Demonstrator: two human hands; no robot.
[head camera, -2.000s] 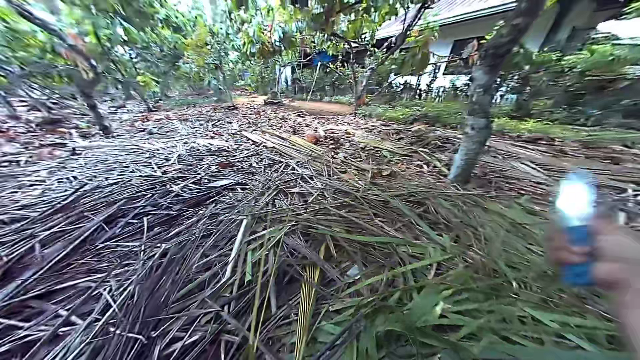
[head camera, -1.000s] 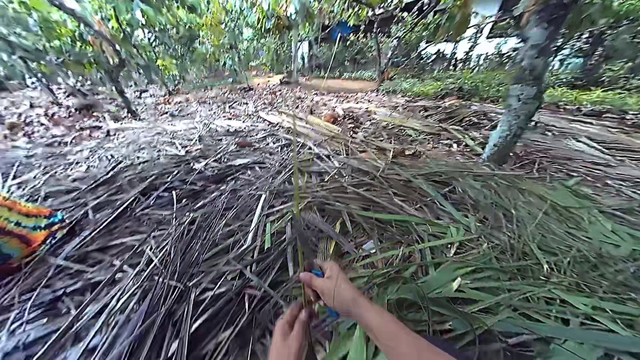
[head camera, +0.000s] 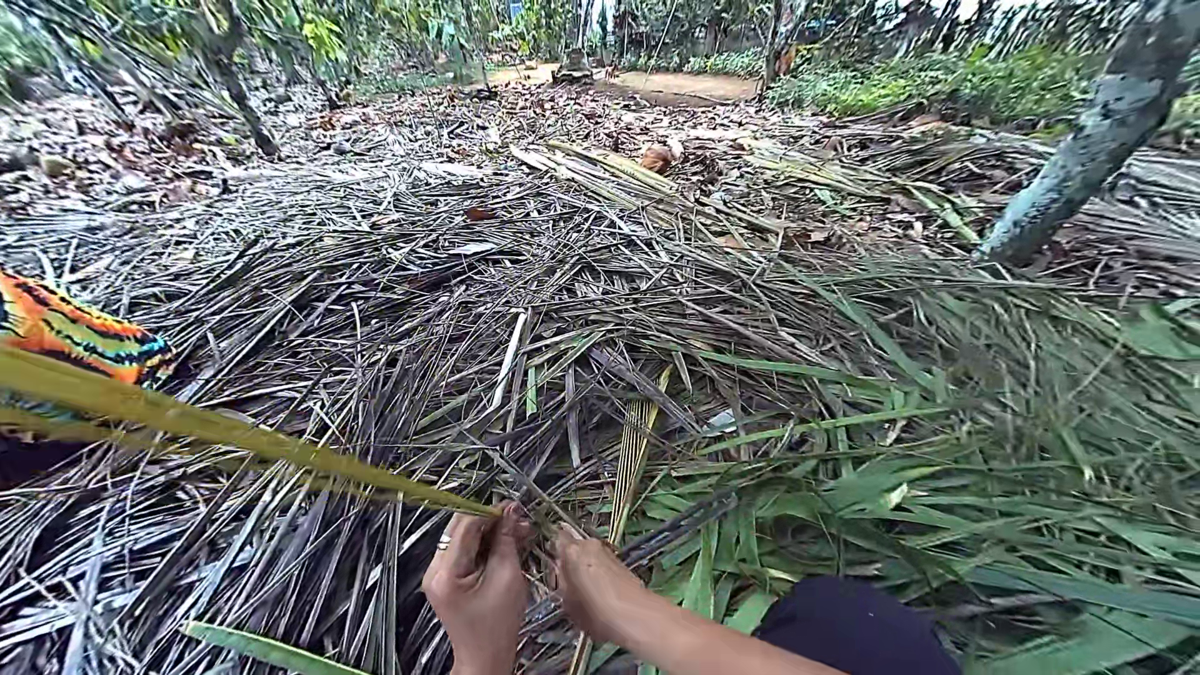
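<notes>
Low in the head view, my left hand (head camera: 480, 586) pinches the narrow end of a long yellow-green palm leaf strip (head camera: 281, 445), which runs up to the left edge. A ring is on one of its fingers. Close beside it, my right hand (head camera: 595, 583) has its fingers curled at a thin stem or leaf end near the left fingertips; exactly what it grips is hidden. Beneath both hands lie dry palm leaflets (head camera: 375, 347), with green cut leaves (head camera: 872, 525) to the right.
Brightly patterned cloth (head camera: 84, 333) shows at the left edge. A dark-clothed knee (head camera: 855, 623) is at the bottom. A leaning tree trunk (head camera: 1078, 159) rises at the right. A brown husk (head camera: 656, 157) lies further off among dry fronds, with bare soil (head camera: 689, 86) beyond.
The strip stood upright in front of the hands one second ago and now slants to the left. The blue-handled tool seen in the right hand earlier is not visible now. The view has tilted down.
</notes>
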